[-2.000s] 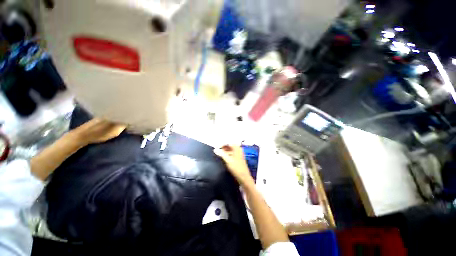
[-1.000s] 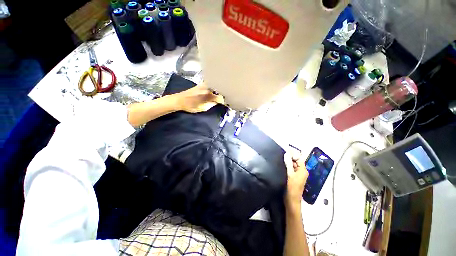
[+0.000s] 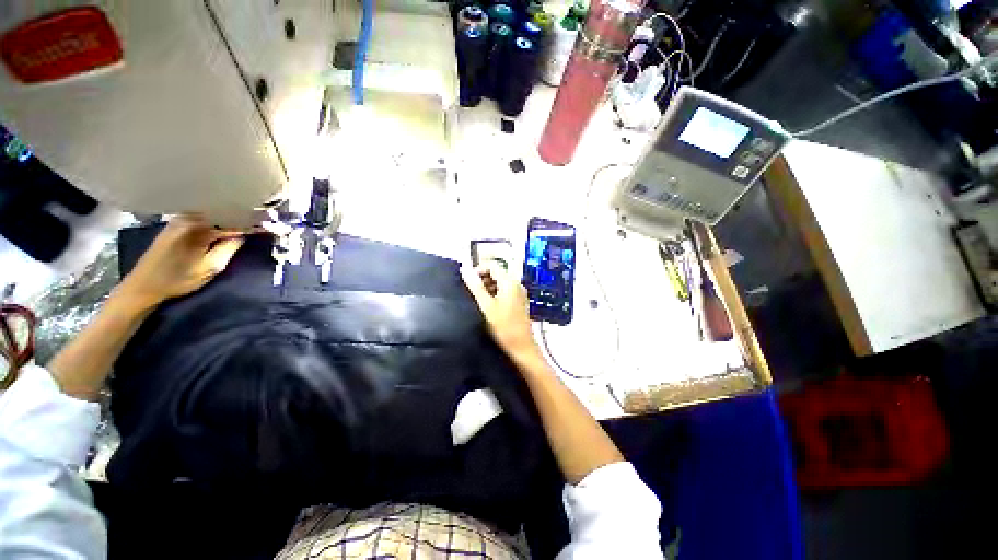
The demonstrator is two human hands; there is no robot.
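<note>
A black, slightly shiny garment piece (image 3: pixel 317 372) spreads over the machine bed and my lap, with a white patch near its lower right. Its top edge lies under the small shiny metal clamp prongs (image 3: pixel 301 246) of the cream sewing machine head (image 3: pixel 142 120). My left hand (image 3: pixel 186 260) holds the cloth's upper left edge beside the prongs. My right hand (image 3: pixel 498 303) holds the upper right edge, fingers curled; the exact grip is partly hidden. A smartphone (image 3: pixel 549 271) with a lit screen lies just right of my right hand.
A tilted control panel (image 3: pixel 700 164) stands at the right. A pink-red bottle (image 3: pixel 585 82) and dark thread cones (image 3: pixel 498 60) stand at the back. Small tools (image 3: pixel 711 301) lie along the right table edge. Scissor handles (image 3: pixel 15 337) show at the far left. A red crate (image 3: pixel 865 432) is low right.
The camera view has swung right, so machine and cloth appear further left. Both hands keep about the same places on the cloth.
</note>
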